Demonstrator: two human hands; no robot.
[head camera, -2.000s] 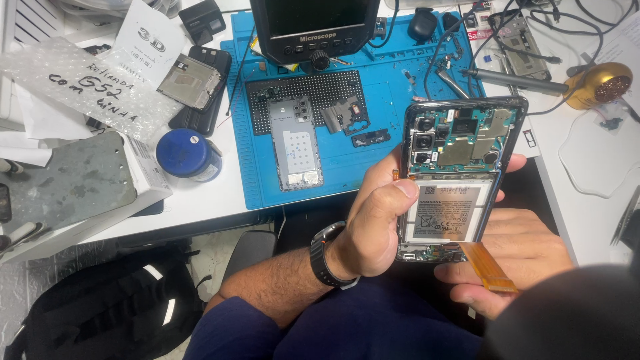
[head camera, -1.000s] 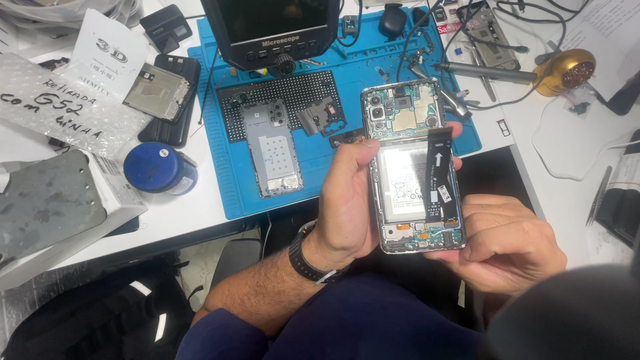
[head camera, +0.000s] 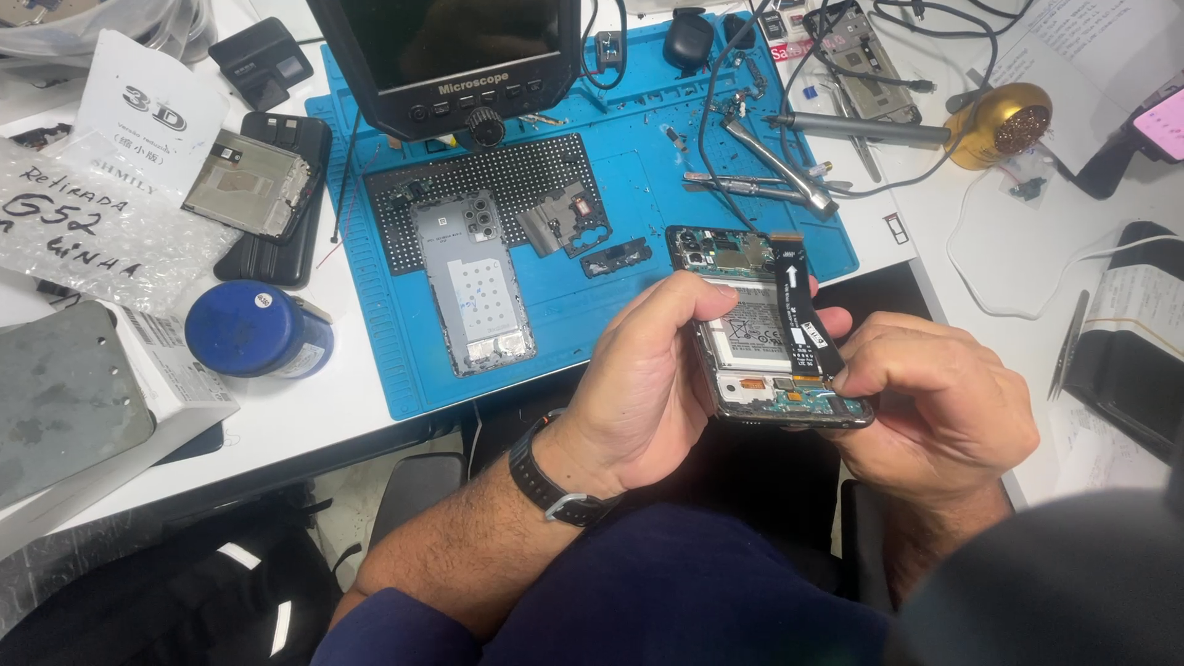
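Observation:
An opened smartphone (head camera: 740, 356) lies in my left hand (head camera: 647, 388), thumb over its left edge and fingertips showing past the right edge. Its circuit board, battery and lower board are exposed. A black flex cable (head camera: 801, 310) runs lengthwise over the battery's right side, its upper end near the main board. My right hand (head camera: 934, 402) has thumb and index finger at the cable's lower end, by the phone's bottom right corner; whether they pinch it is hard to tell. On the blue mat lie a grey phone back cover (head camera: 472, 277), a dark inner bracket (head camera: 566, 220) and a small speaker module (head camera: 617, 257).
A microscope display (head camera: 458, 79) stands behind the blue repair mat (head camera: 398, 370). Tweezers (head camera: 758, 185) and a metal tool (head camera: 780, 166) lie at the mat's right. A blue-lidded jar (head camera: 242, 328) is on the left, a soldering iron (head camera: 860, 128) in a gold tip cleaner (head camera: 999, 127) on the right.
The phone, first held with an orange flex end hanging past its bottom, now has the cable's black side lying over the battery. My right fingers have moved up onto the phone's lower right corner.

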